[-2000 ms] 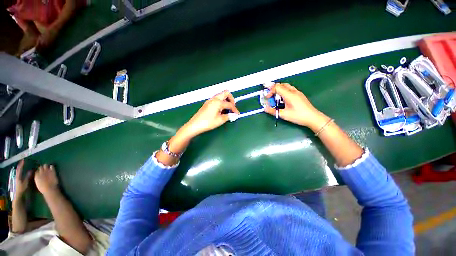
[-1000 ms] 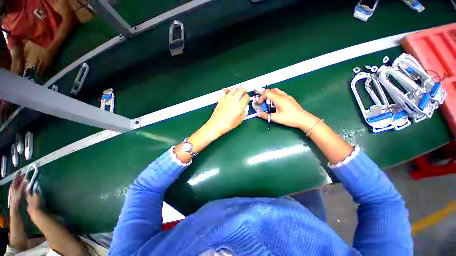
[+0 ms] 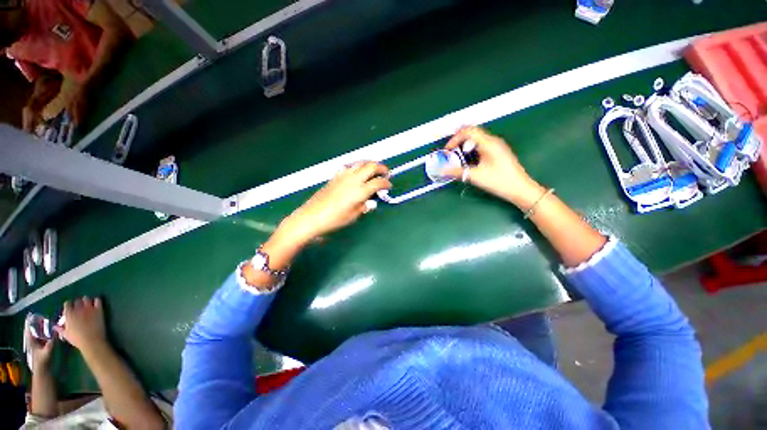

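Observation:
A white long-oval looped product [image 3: 412, 196] lies across between my two hands over the green bench, near the white strip. Its open middle shows green. My left hand [image 3: 346, 198] grips its narrow end, with a small pale piece at the fingertips. My right hand [image 3: 488, 165] holds its wider end, where a blue-and-white patch [image 3: 439, 165] shows. Something small and dark sits at my right fingers; I cannot tell what it is. Several looped products [image 3: 647, 191] with blue ends overlap in a pile at the right, with small pale rings [image 3: 638, 100] above them.
A red-pink tray [image 3: 736, 63] is at the right edge. A white strip [image 3: 538, 90] borders the bench, with single loops [image 3: 273, 65] on the dark green belt beyond. A grey metal post [image 3: 109, 175] crosses the left. Another worker's hands [image 3: 82, 323] are lower left; another person is upper left.
My left hand has moved left along the loop, so its open middle shows again. The thin dark tool pointing down from my right hand no longer shows. Loops on the belt have shifted left.

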